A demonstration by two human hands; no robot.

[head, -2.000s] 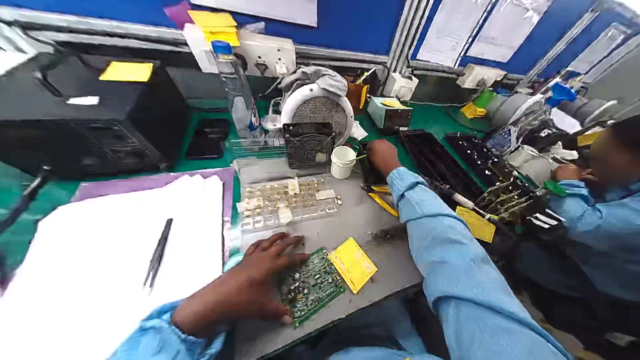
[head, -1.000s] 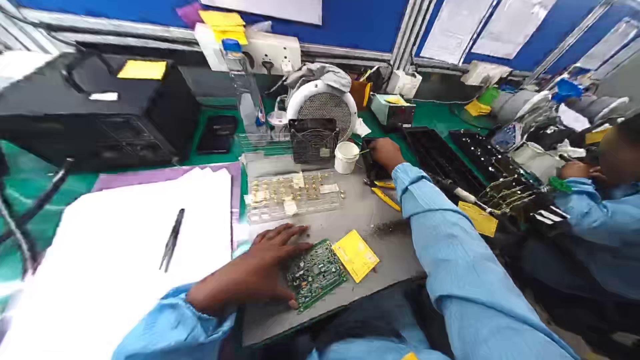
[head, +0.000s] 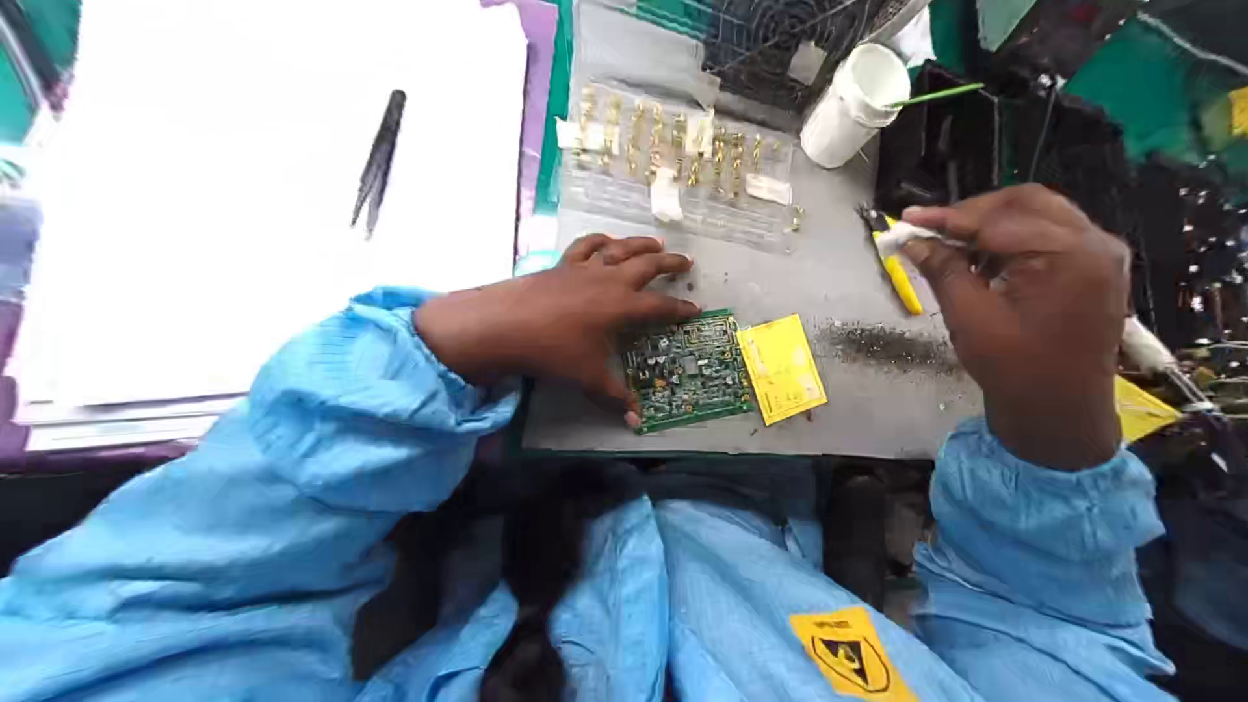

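My left hand rests with spread fingers on the left edge of a green printed circuit board, which lies on the grey mat. Touching the board's right side is a yellow card with writing on it. My right hand is raised over the right of the mat and pinches a small white wad between thumb and fingertips; its material is not clear. Yellow-handled cutters lie just left of that hand. A clear plastic tray with small brass-coloured parts sits behind the board.
A white plastic container with a green stick in it stands at the back of the mat. Black tweezers lie on white paper sheets at left. Dark debris is scattered near the cutters. A white-handled tool is at far right.
My right hand has come back from beside the white container toward me, and the white wad now shows in its fingers. My left hand stays at the board. The view has tilted down.
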